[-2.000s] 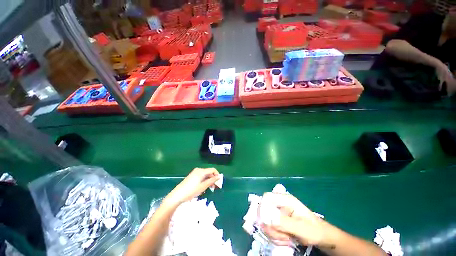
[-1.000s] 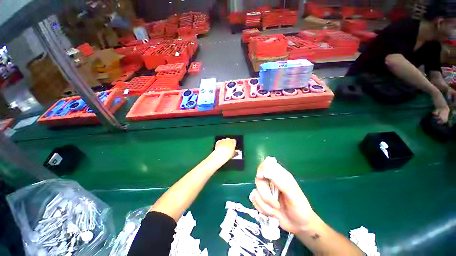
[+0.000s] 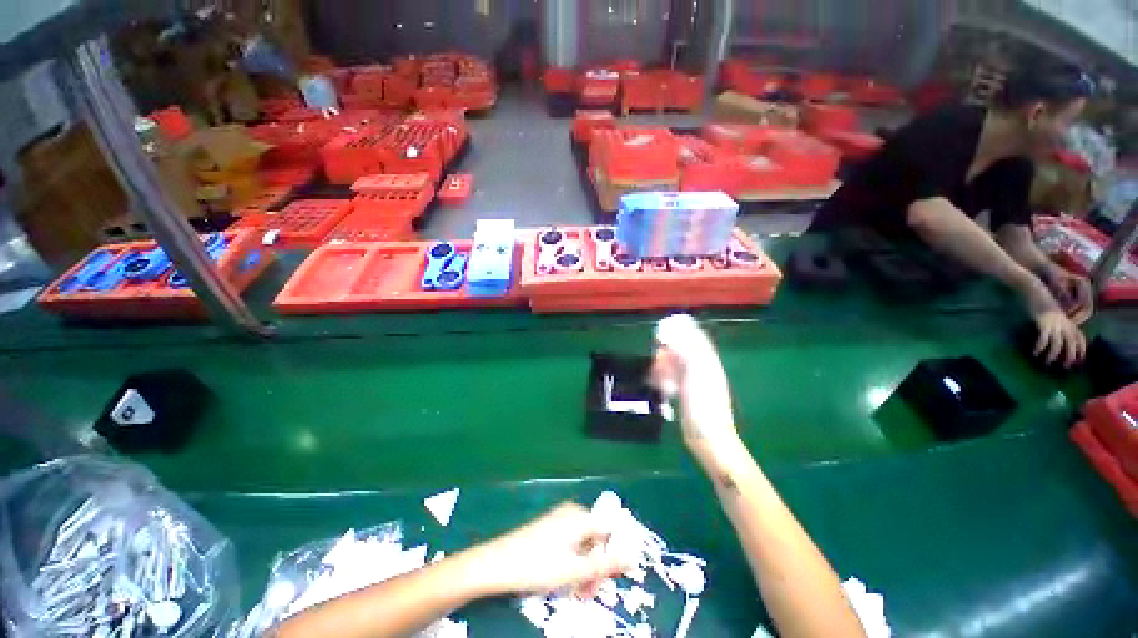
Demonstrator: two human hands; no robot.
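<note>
A black box base (image 3: 624,424) with white contents stands open on the green belt. My right hand (image 3: 690,380) is at its right edge, blurred, closed around a white corded accessory (image 3: 675,332). My left hand (image 3: 568,548) is low over the pile of white corded accessories (image 3: 599,613); its fingers are blurred and whether they hold anything is unclear. White paper pieces (image 3: 356,557) lie on a clear bag behind my left forearm, and one triangular piece (image 3: 442,505) lies apart.
Black boxes stand at left (image 3: 152,411) and right (image 3: 958,399). A clear bag of accessories (image 3: 106,555) is at lower left. Red trays (image 3: 649,289) with blue and white items line the far side. A person (image 3: 948,212) reaches over the belt at right, near red trays (image 3: 1114,436).
My left hand has drawn back from the black box to the accessory pile. My right hand has moved forward to the box. The box sits farther right in view.
</note>
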